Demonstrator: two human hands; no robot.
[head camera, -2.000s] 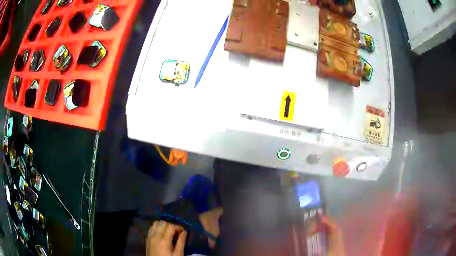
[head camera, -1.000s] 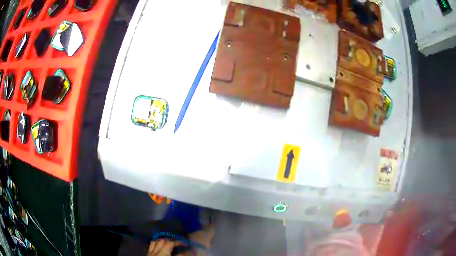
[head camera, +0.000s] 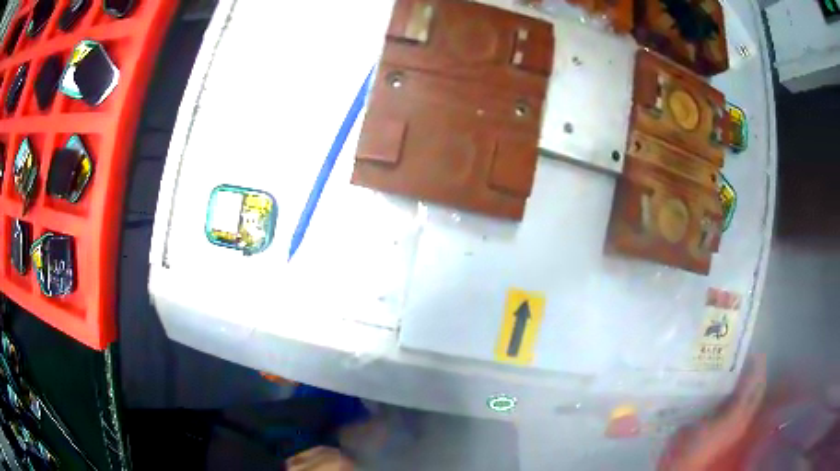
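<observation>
A white machine table (head camera: 460, 276) fills the middle of the head view. A large brown fixture plate (head camera: 451, 110) lies on it, with smaller brown fixture blocks (head camera: 672, 156) to its right. One screen module (head camera: 241, 219) lies on the table's left part, gold flex showing. Two more modules (head camera: 728, 204) show partly beside the right blocks. My right hand (head camera: 718, 432) is blurred at the table's front right corner; its grip is unclear. My left hand (head camera: 318, 458) is below the table's front edge, mostly cut off by the picture's bottom.
A blue stick (head camera: 332, 170) lies between the single module and the large plate. A red-orange tray (head camera: 106, 175) of dark modules stands at the left, above a dark green mat (head camera: 55, 368) with loose modules. A green-ringed button (head camera: 502, 403) and a red button (head camera: 623, 422) are on the front edge.
The view has shifted, so the table appears larger and lower. My right hand was on a handheld controller with a lit screen; it is now by the table corner, and the controller is out of sight.
</observation>
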